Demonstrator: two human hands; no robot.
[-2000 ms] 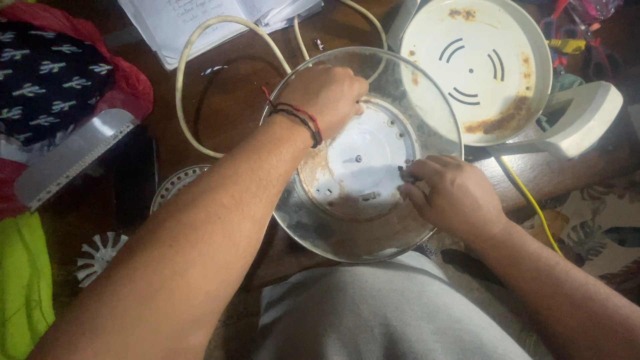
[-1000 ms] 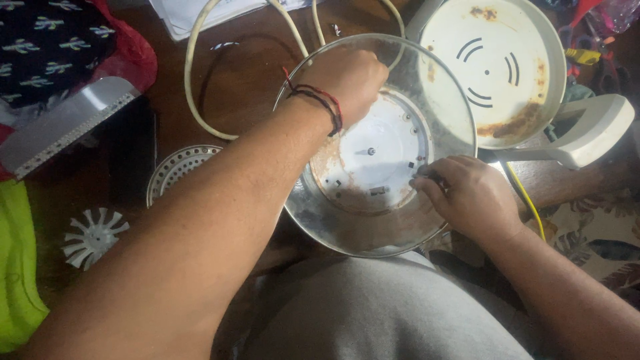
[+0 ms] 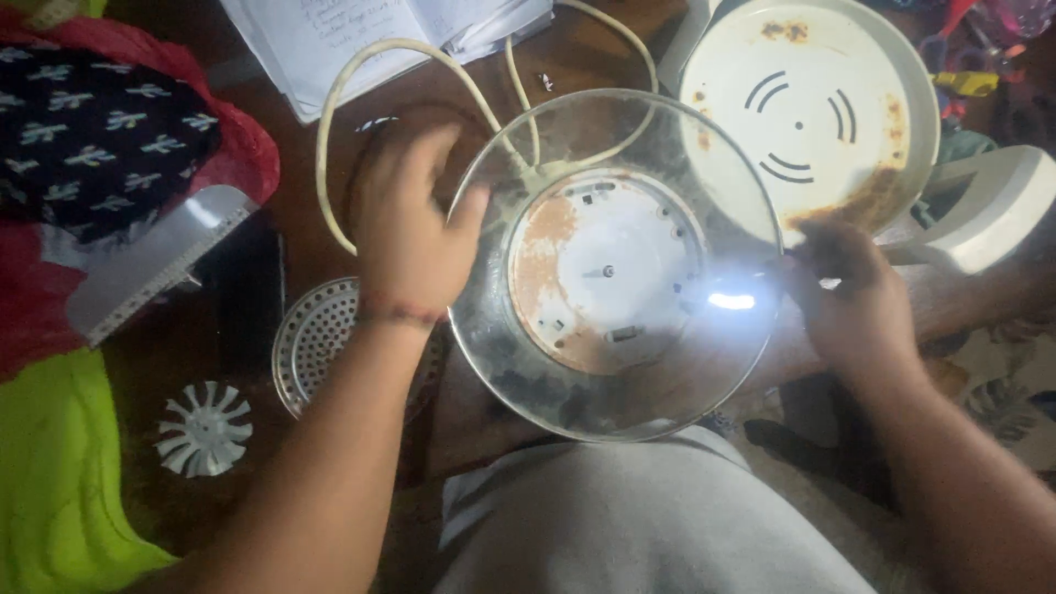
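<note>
A round glass lid-like piece (image 3: 610, 412) lies near my lap, around a stained white metal disc (image 3: 606, 272) with a central stud, slots and small holes. My left hand (image 3: 421, 223) is at the glass's left rim, fingers apart; whether it touches the rim is unclear. At the right rim is my right hand (image 3: 850, 289), its fingers blurred and dark, so its hold on the glass cannot be made out. A bright glare covers the glass beside it. A cream cable (image 3: 330, 148) loops behind and meets the piece at its upper left.
A rust-stained cream round housing with a handle (image 3: 800, 165) lies at upper right. Papers with handwriting (image 3: 355, 41) are at the top. On the left are a perforated metal disc (image 3: 318, 355), a small fan wheel (image 3: 205, 429), a metal plate (image 3: 157, 264) and bright green cloth (image 3: 49, 462).
My left hand has moved from over the inner disc out to the glass's left rim. My right hand has moved from the disc's right edge to the right rim.
</note>
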